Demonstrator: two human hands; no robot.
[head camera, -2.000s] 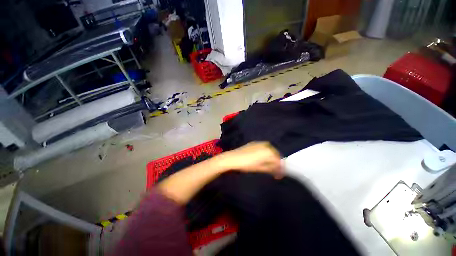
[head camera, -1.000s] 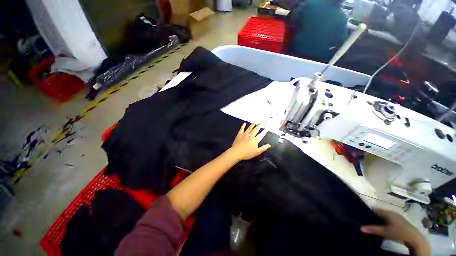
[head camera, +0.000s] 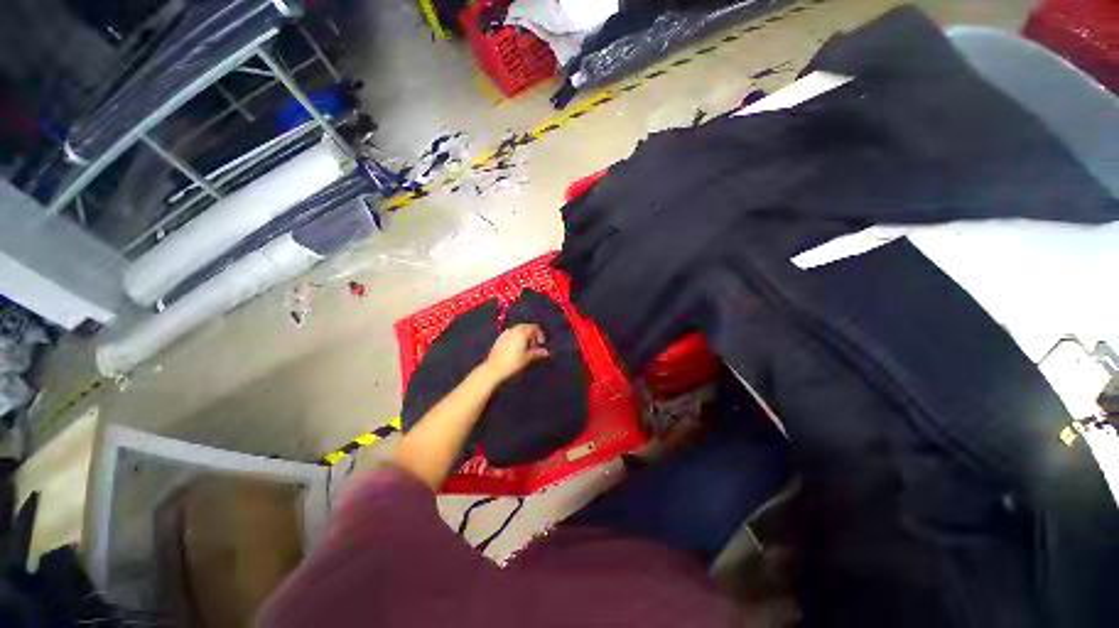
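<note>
My left hand (head camera: 518, 352) reaches down over the red plastic crate (head camera: 614, 432). Its bent fingers touch a black cut piece (head camera: 549, 411); I cannot tell whether they pinch it. Another black piece (head camera: 452, 366) lies beside it in the crate. The large black garment body (head camera: 749, 233) drapes over the white machine table (head camera: 1000, 276) and hangs off its left edge and front. The metal throat plate (head camera: 1077, 368) shows at the right edge. My right hand is not in view.
Fabric rolls (head camera: 239, 239) lie on a rack at the left. Another red crate (head camera: 509, 55) stands on the floor at the back, near scattered scraps (head camera: 460, 166). A pale blue trough (head camera: 1043, 92) borders the table. A grey frame (head camera: 221, 460) stands at lower left.
My left hand has left the garment by the needle and moved to the pieces in the crate. The view has turned left, and my right hand has gone out of view.
</note>
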